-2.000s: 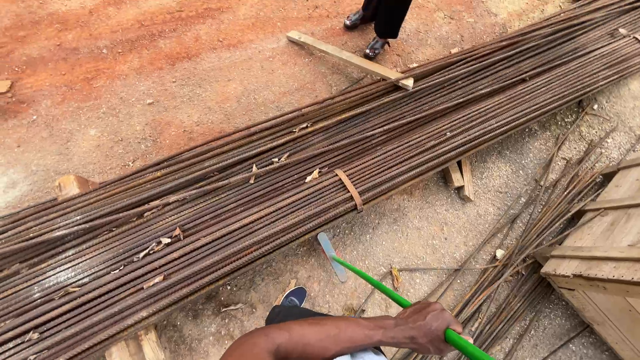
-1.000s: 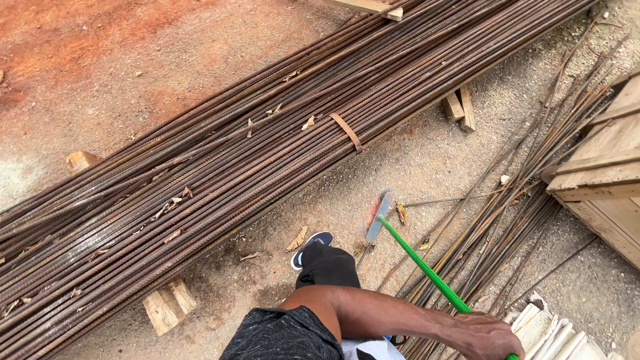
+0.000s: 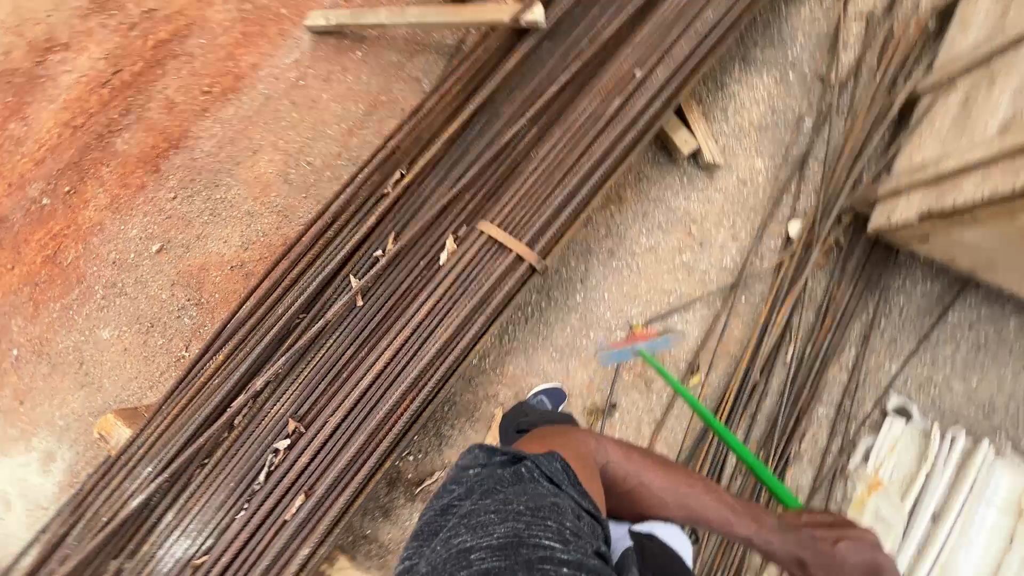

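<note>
At the lower right, my left hand (image 3: pixel 836 544) is closed on the green handle of a long-handled tool (image 3: pixel 720 432), which looks like a broom or squeegee. The handle slants up and left to a blurred blue and red head (image 3: pixel 638 346) over the gritty ground, right of my shoe (image 3: pixel 548 397). My left forearm reaches across from a dark grey sleeve (image 3: pixel 508 516). My right hand is out of view. Left of the tool head lies a long stack of rusty ribbed steel bars (image 3: pixel 432 304), with a flat brown strip (image 3: pixel 510 244) across it.
Loose thin bars (image 3: pixel 768 376) lie right of the tool head. A wooden crate or panel stack (image 3: pixel 952 200) stands at upper right, and white ridged material (image 3: pixel 932 488) lies at lower right. Timber pieces (image 3: pixel 690 136) sit beside the bar stack; another timber (image 3: pixel 416 16) touches its far side.
The view has turned, so the bar stack slants more steeply. The tool head has moved away from the stack, toward the loose bars. The person standing beyond the stack is out of view.
</note>
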